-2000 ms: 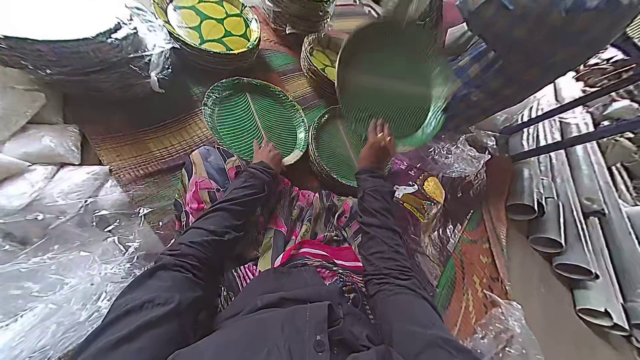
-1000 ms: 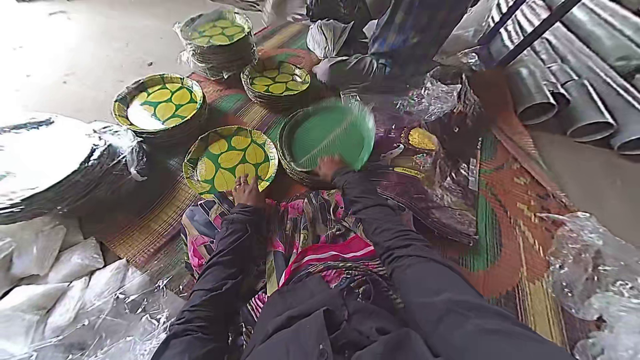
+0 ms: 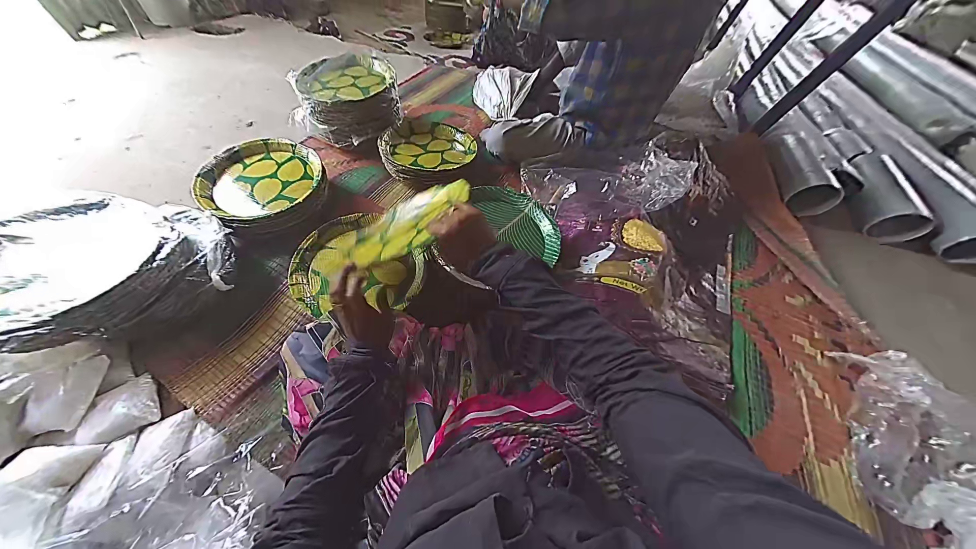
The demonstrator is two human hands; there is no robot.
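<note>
My right hand grips the far edge of a blurred, tilted plate with a yellow and green pattern. My left hand is at the near end of that plate, over a round plate with yellow leaf shapes in front of my lap; whether its fingers close on the tilted plate cannot be told. Right of it, partly behind my right hand, lies a green leaf-veined plate. Beyond stand a stack of yellow-patterned plates, a smaller stack and a plastic-wrapped stack.
A large plastic-wrapped stack stands at left, above clear plastic packets. A purple printed plastic bag lies at right on the woven mat. Metal pipes lie beyond it. Another person is at the far side.
My right hand has moved left from the green stack and now holds a tilted yellow-patterned plate. Two seconds ago a green plate lay by my left hand; now a yellow-patterned one does.
</note>
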